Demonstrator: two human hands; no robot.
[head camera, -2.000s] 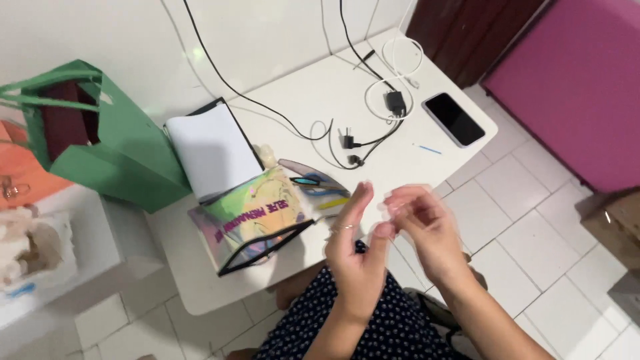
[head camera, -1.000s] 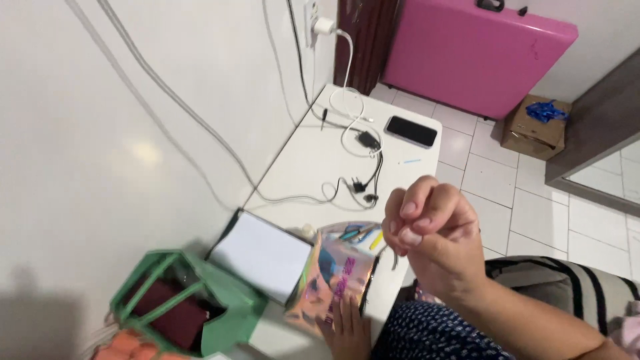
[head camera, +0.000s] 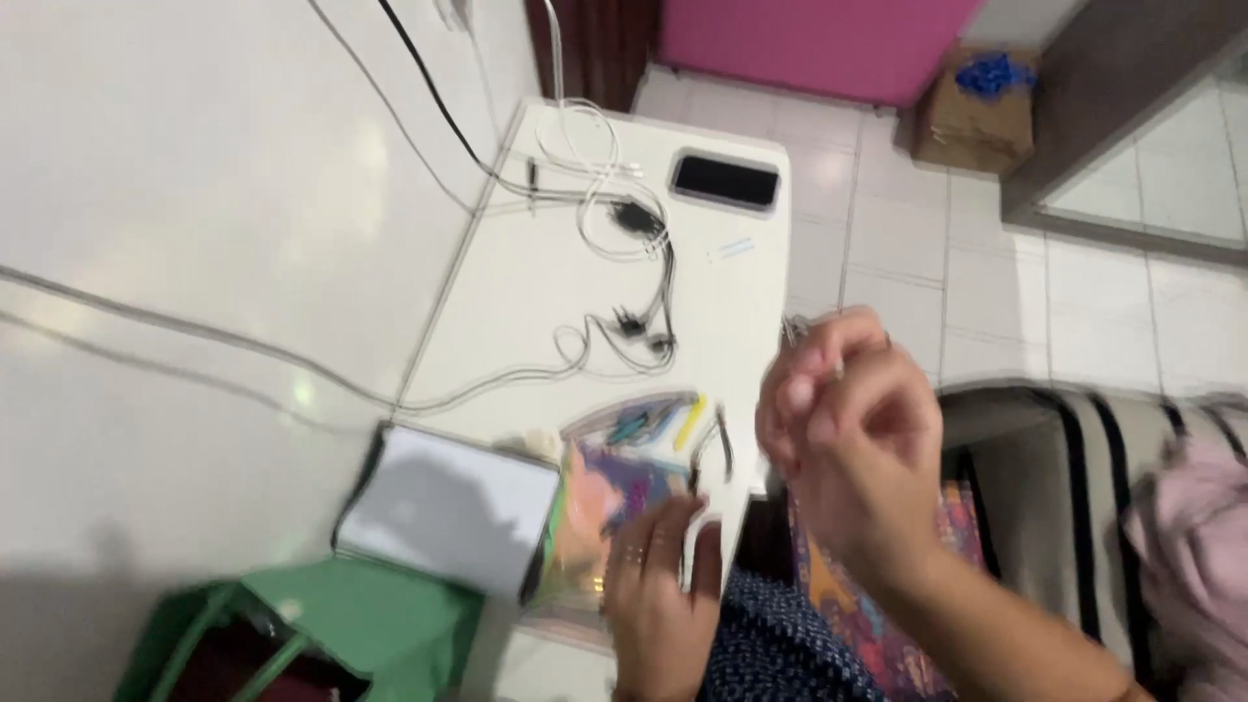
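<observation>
My left hand (head camera: 665, 585) rests at the right side of an iridescent pouch (head camera: 585, 526) near the table's front, fingers spread, with a dark-framed item partly under it. Pens and a yellow stick (head camera: 690, 422) show at the pouch's open end. My right hand (head camera: 848, 419) is raised beyond the table edge, fingertips pinched together; a small thin thing shows blurred at its fingers, too unclear to name. A black-framed white pad (head camera: 448, 507) lies left of the pouch.
A phone (head camera: 726, 182), a white cable (head camera: 590, 244) and a black adapter (head camera: 636, 216) lie on the white table (head camera: 526, 322). A green bag (head camera: 390, 604) stands at lower left. A striped cushioned seat (head camera: 1024, 478) is at right, a cardboard box (head camera: 975, 127) beyond.
Two seconds ago both hands were close together in the air. They then parted, and my left hand came down to the pouch. The view has also turned.
</observation>
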